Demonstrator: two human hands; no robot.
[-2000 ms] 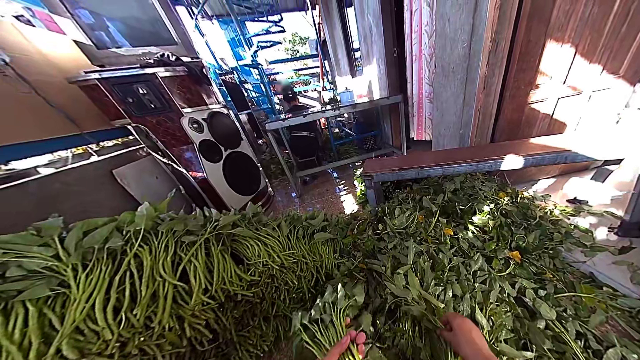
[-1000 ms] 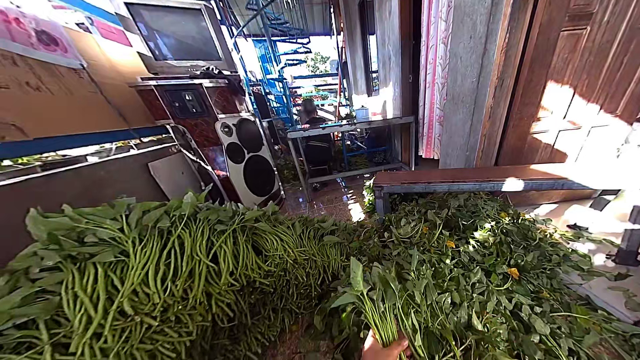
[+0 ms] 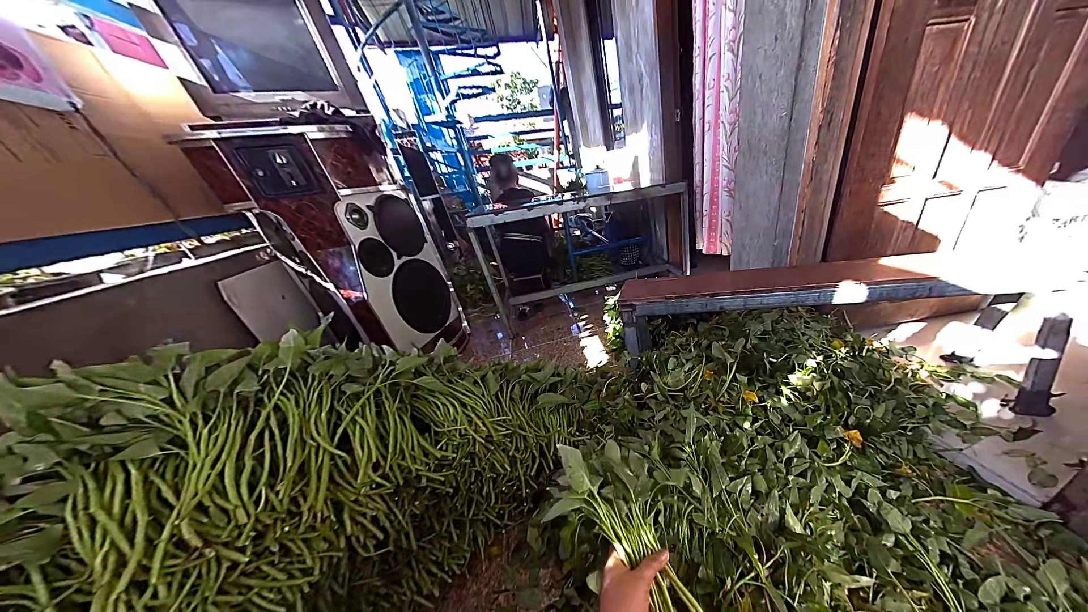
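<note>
My left hand [image 3: 631, 583] is closed around the stems of a bunch of leafy greens [image 3: 625, 518] at the lower middle. The bunch's leaves point up and to the left. Right of the hand spreads a large loose heap of leafy greens [image 3: 765, 493] with a few yellow leaves. To the left stands a thick stack of greens [image 3: 280, 459], laid with pale green stems showing and leaves along the top. My right hand is out of view.
A brown-topped bench [image 3: 765, 285] borders the heap's far side. Behind are a metal-framed table [image 3: 586, 204], a seated person [image 3: 514, 195], a tall loudspeaker [image 3: 399, 263] and a television [image 3: 255, 42] on a cabinet. A wooden door [image 3: 952, 127] stands at right.
Two seconds ago both hands were at the greens; my right hand has since left the view. My left hand has moved right with the bunch, which looks fuller than two seconds ago.
</note>
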